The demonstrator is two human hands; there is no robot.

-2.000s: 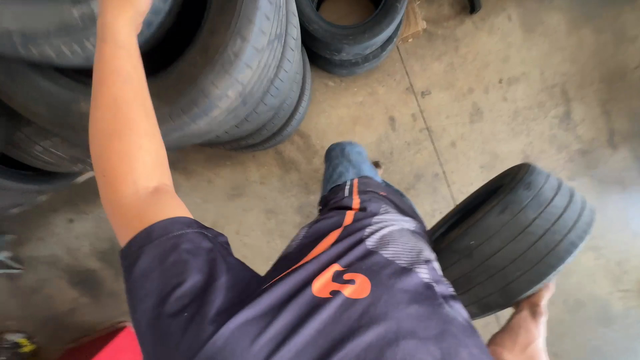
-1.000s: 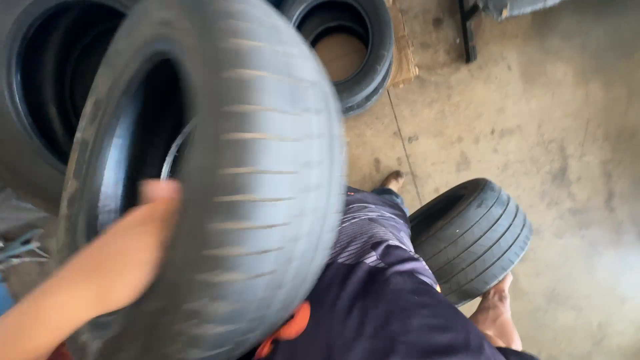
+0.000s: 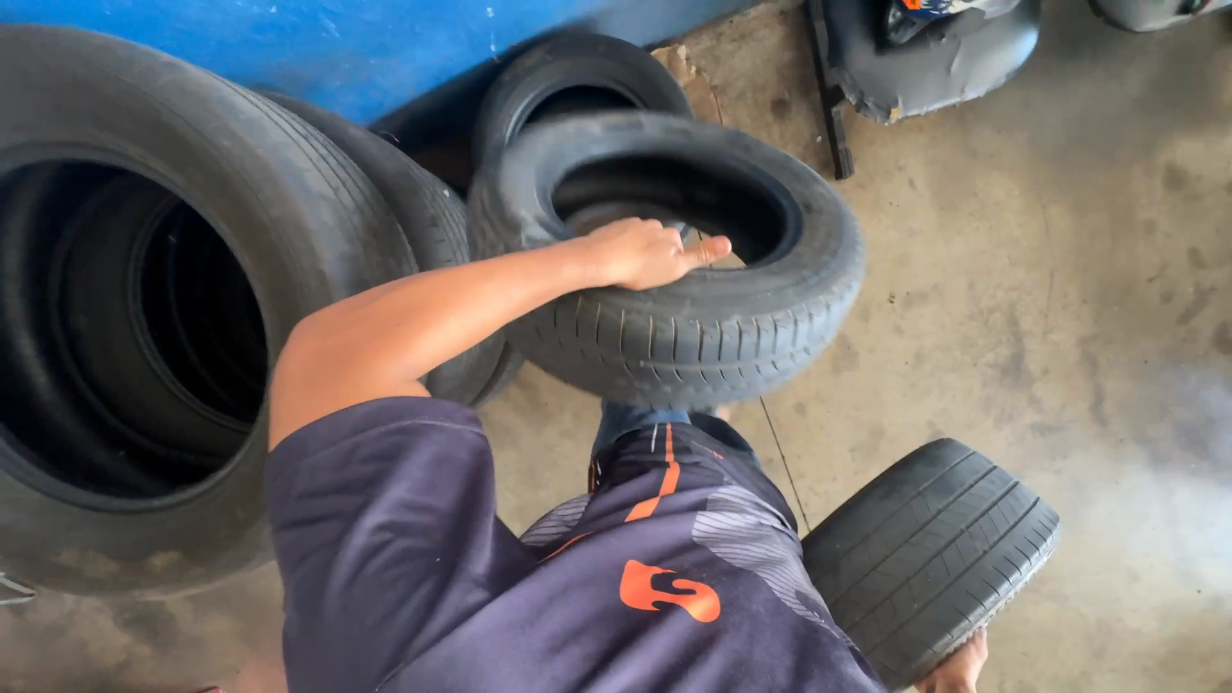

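My left hand [image 3: 650, 255] grips the near rim of a black rubber tire [image 3: 693, 337], its thumb pointing right over the opening. That tire hangs tilted in front of my legs, its tread toward me. At the lower right, my right hand [image 3: 955, 666] is at the bottom edge of another tire [image 3: 934, 558], which is held at my right side with its grooved tread showing. The fingers of this hand are mostly hidden by the tire and the frame edge.
A row of large tires [image 3: 318, 192] stands at the left. Another tire [image 3: 587, 72] lies beyond the held one, near a blue surface [image 3: 289, 48]. A worn grey seat-like object [image 3: 943, 58] and a dark metal leg [image 3: 833, 125] are at the top right, above stained concrete floor [image 3: 1088, 318].
The tire in my left hand has moved away from my chest to in front of my legs. Two seconds ago that hand was up at the stacked tires. The right-side tire stays held.
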